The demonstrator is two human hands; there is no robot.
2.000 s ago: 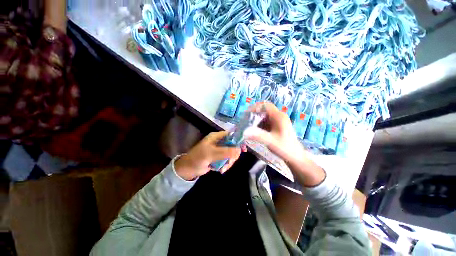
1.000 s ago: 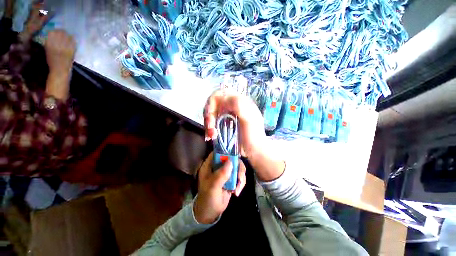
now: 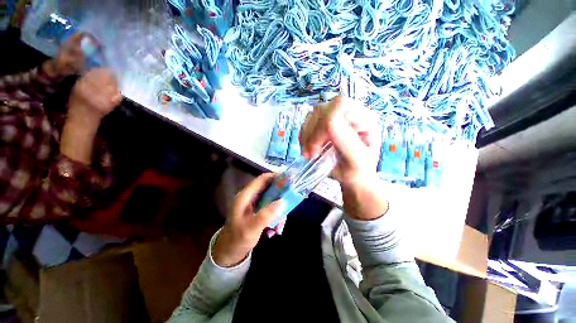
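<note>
My left hand (image 3: pixel 247 217) grips the blue lower part of a packed cable (image 3: pixel 289 189), which is tilted with its clear end up to the right. Pale cord loops show inside the film. My right hand (image 3: pixel 341 142) is at the upper end of the pack, fingers bent and pinching there; its fingertips are partly hidden. Behind my right hand, a row of packs (image 3: pixel 393 154) with blue cards and orange-red spots lies near the table edge, its middle covered by the hand.
A large cable pile (image 3: pixel 379 50) covers the back of the white table (image 3: pixel 436 221). A cluster of carded cables (image 3: pixel 196 76) stands left of it. Another person's hands (image 3: pixel 95 91) and plaid sleeve are at left, near crinkled film. Open cartons (image 3: pixel 464 252) sit below the table edge.
The pack has gone from upright to tilted, up and to the right. My right hand has moved up and right to its upper end. The other person's hands have moved further into view.
</note>
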